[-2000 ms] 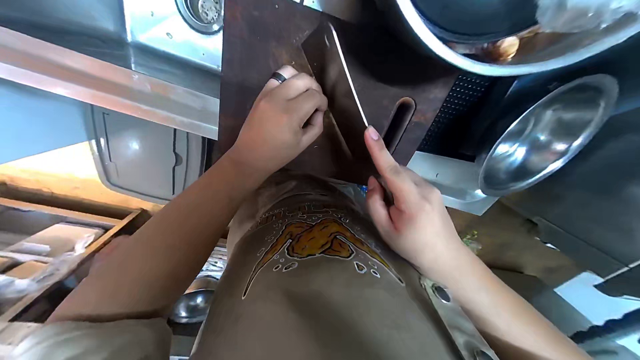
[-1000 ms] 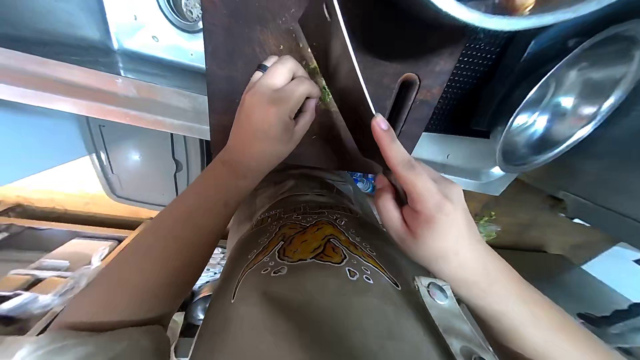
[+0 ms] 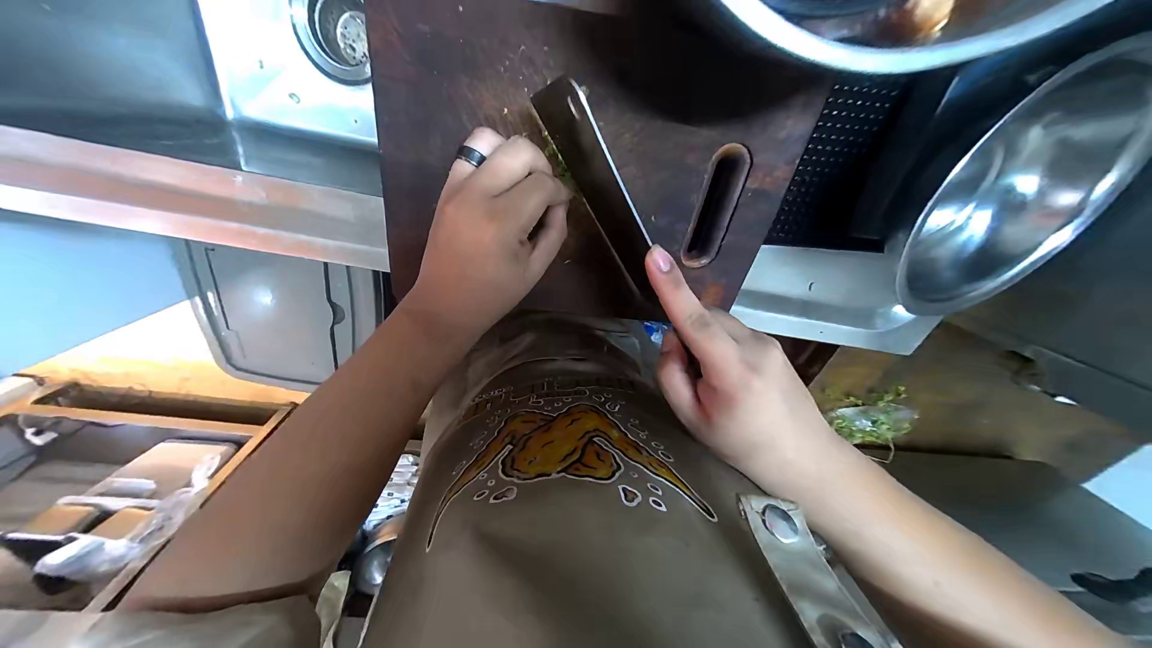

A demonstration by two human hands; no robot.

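My right hand [image 3: 720, 360] grips a kitchen knife [image 3: 598, 180], its index finger laid along the spine near the handle. The broad blade slants up and left over a dark wooden cutting board [image 3: 450, 72] that has a slot cut in it. Just left of the blade, my left hand [image 3: 499, 216], with a dark ring, rests on the board with curled fingers. Small green herb bits [image 3: 556, 160] lie between the fingers and the blade. Whether the left fingers pinch any herb is hidden.
A steel sink with a drain [image 3: 346, 36] is at upper left. On the right are a large metal pan [image 3: 837, 58], a steel bowl [image 3: 1017, 189] and a black perforated mat [image 3: 832, 148]. Green sprigs [image 3: 873, 418] lie lower right. A grey lid [image 3: 270, 310] and a wooden-edged drawer [image 3: 261, 436] are at left.
The blade has shifted lower on the board compared with one second ago, when its tip was near the top edge of view. Both hands keep roughly their places and poses.
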